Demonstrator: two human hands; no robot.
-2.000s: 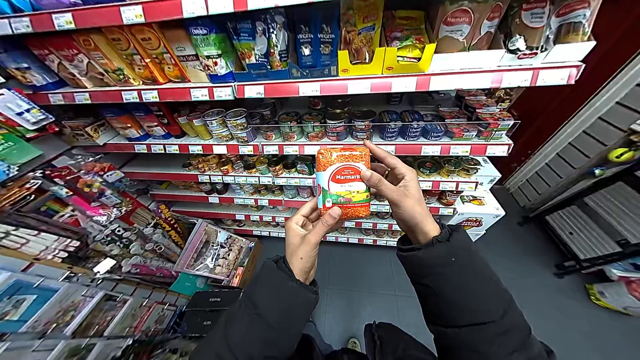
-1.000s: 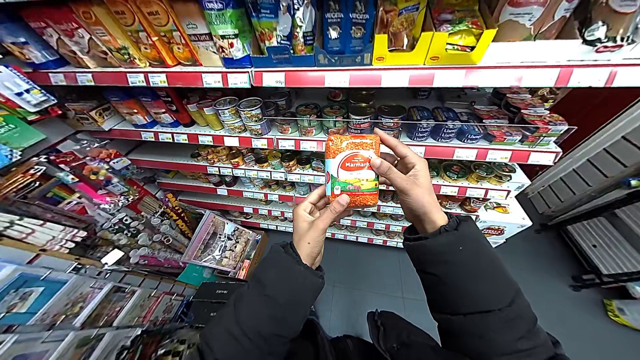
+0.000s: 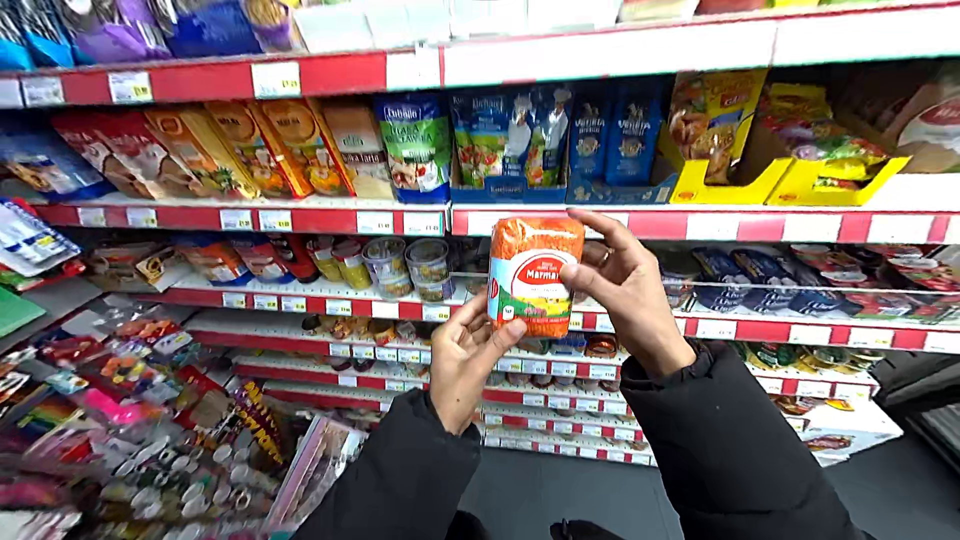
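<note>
A plastic-wrapped packet of orange lentils [image 3: 534, 300] is held upright in front of the shelves, its printed front label facing me. My left hand [image 3: 472, 360] grips the lower left corner, thumb on the front. At the upper right, my right hand [image 3: 626, 289] pinches the packet with the thumb on its front and the index finger over the top corner. The fingers behind the packet are partly hidden. Both sleeves are black and padded.
Behind the packet runs a shop shelf [image 3: 337, 219] with food bags and yellow display boxes [image 3: 817, 180]. Lower shelves carry plastic tubs [image 3: 429, 268] and tins. A rack of small packaged goods [image 3: 172, 420] stands close on the left. Grey floor [image 3: 555, 484] shows below.
The view has tilted up and moved nearer the shelves, so the upper shelf shows more. Both hands still hold the packet in much the same way.
</note>
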